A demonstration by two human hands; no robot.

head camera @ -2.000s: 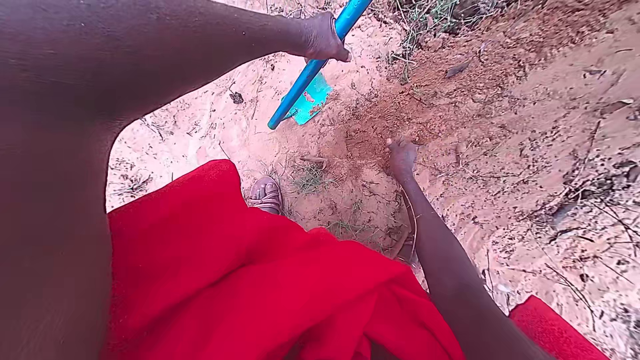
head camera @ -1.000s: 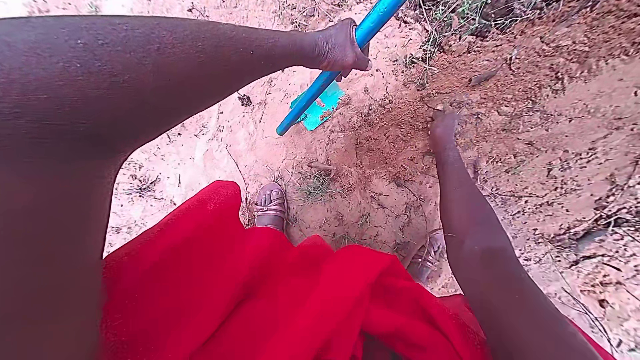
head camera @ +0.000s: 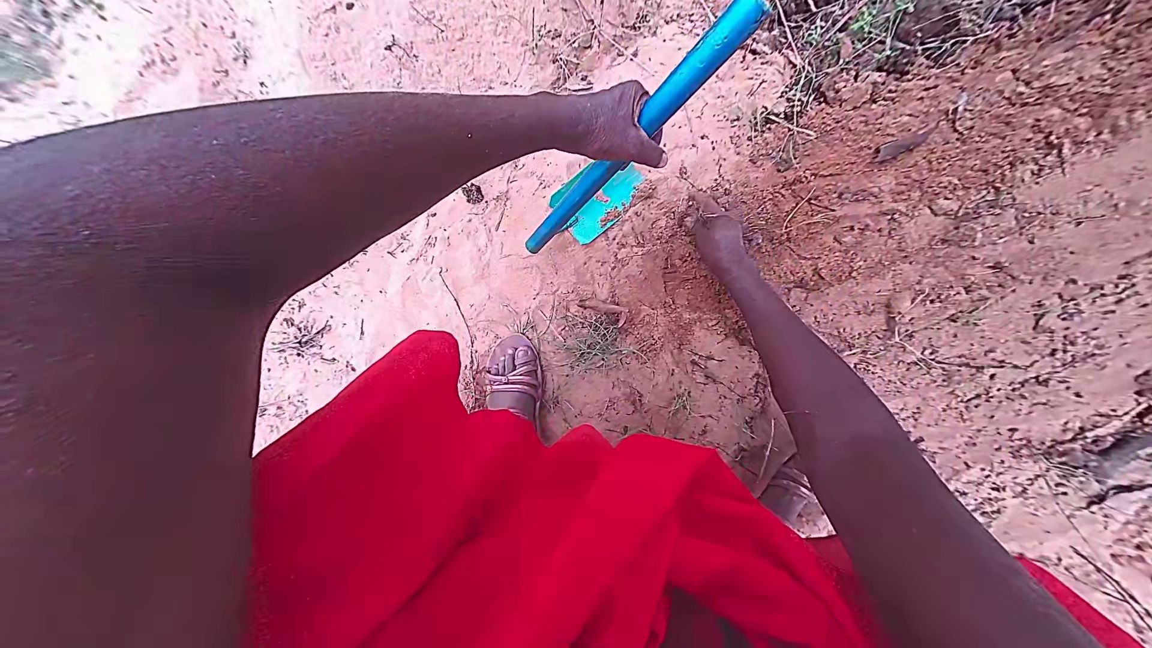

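Observation:
My left hand [head camera: 630, 126] is wrapped around a blue tubular handle [head camera: 697, 72], which slants from the upper right down to its end near the middle of the view. Beneath the handle lies a turquoise metal blade [head camera: 607, 200] with reddish soil on it; how it joins the handle is hidden. Just right of the blade, my right hand [head camera: 720, 236] reaches down to the loose reddish soil [head camera: 774, 225]. Its fingers are blurred against the ground, so whether they hold anything is unclear.
My sandalled foot [head camera: 514, 373] stands near a small grass tuft [head camera: 596, 342], and the other sandal [head camera: 794, 495] is partly hidden by my right arm. Red cloth [head camera: 504, 540] covers my lap. Brush [head camera: 855, 45] lies at the upper right, dry twigs [head camera: 1098, 567] at the lower right.
My right hand has moved from the soil farther right toward the turquoise blade. My left hand keeps its hold on the blue handle.

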